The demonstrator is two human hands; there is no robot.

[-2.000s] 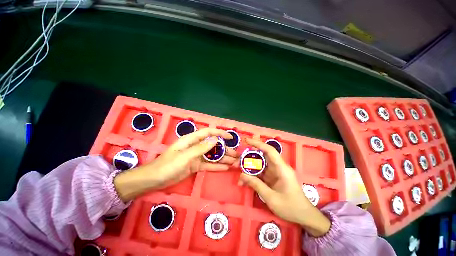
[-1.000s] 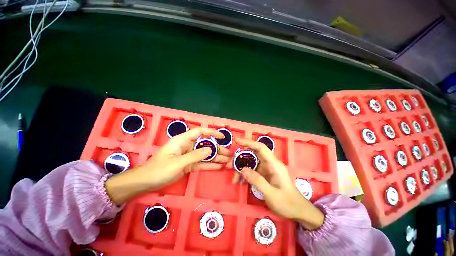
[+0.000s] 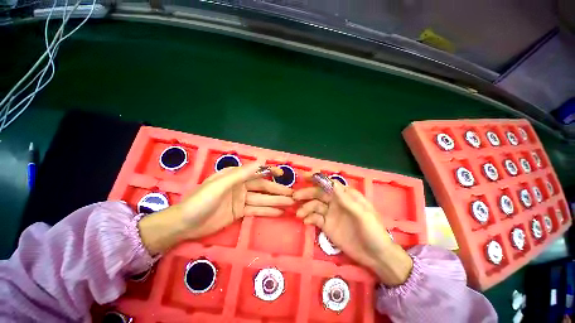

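My left hand (image 3: 220, 199) is above the pocketed red foam tray (image 3: 211, 245), palm turned toward the centre. It holds a smartwatch module (image 3: 270, 170) seen edge-on between thumb and fingers. My right hand (image 3: 353, 224) faces it and holds another module (image 3: 323, 182), tilted on edge near the thumb and fingertips. Both screens are hidden from view. In the tray below, several modules lie with black faces up, such as the one at lower left (image 3: 200, 276). Others show white ringed backs, such as the one at lower middle (image 3: 269, 284).
A second red foam tray (image 3: 414, 140) at right holds several modules, backs up. A pale paper slip (image 3: 440, 227) lies between the trays. A black mat (image 3: 79, 158) and blue pen (image 3: 31, 170) are at left, white cables (image 3: 47, 60) upper left. White scraps (image 3: 517, 300) lie lower right.
Both hands have turned the modules from screens facing me to edge-on. The fingers have spread and the palms now show more. The trays have kept their places.
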